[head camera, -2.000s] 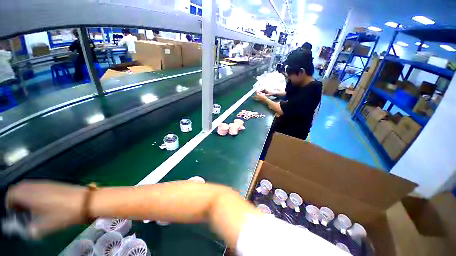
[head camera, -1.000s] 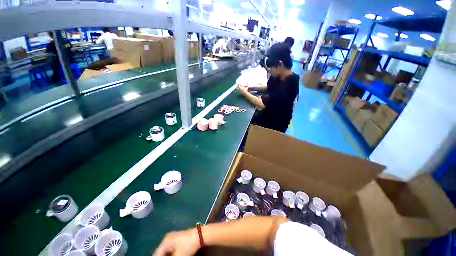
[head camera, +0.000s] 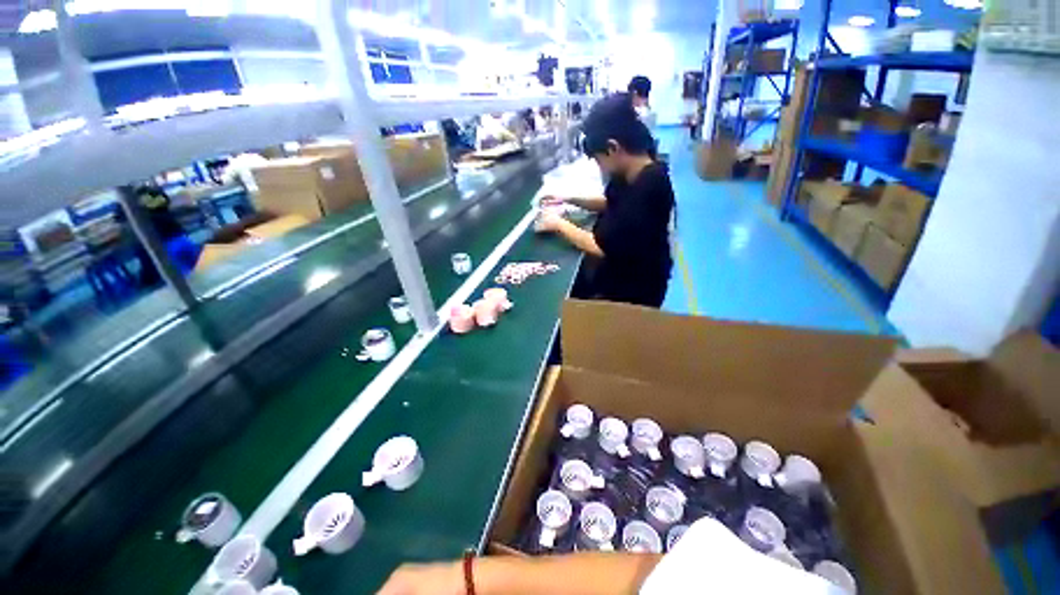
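Observation:
My right hand (head camera: 424, 579) is at the bottom edge, mostly cut off, with a red band at the wrist and a white sleeve; its fingers are hidden. My left hand is not in view. Two white housings, one nearer (head camera: 332, 524) and one farther (head camera: 395, 463), lie apart on the green bench (head camera: 465, 407), open ends up and side tabs pointing left. More white housings (head camera: 244, 563) are cut off at the lower left. A part-built unit (head camera: 210, 520) with dark contents stands on the belt beyond the pale strip.
An open carton (head camera: 721, 337) at right holds rows of white housings (head camera: 665, 507) over dark plastic. Pink housings (head camera: 485, 312) and pink rings (head camera: 527, 272) lie up the bench near a metal post (head camera: 384, 198). A person in black (head camera: 634, 221) works beyond.
My right arm has drawn back from the far left over the belt to the bottom edge. The unit with dark contents has come into sight there. The view has turned right.

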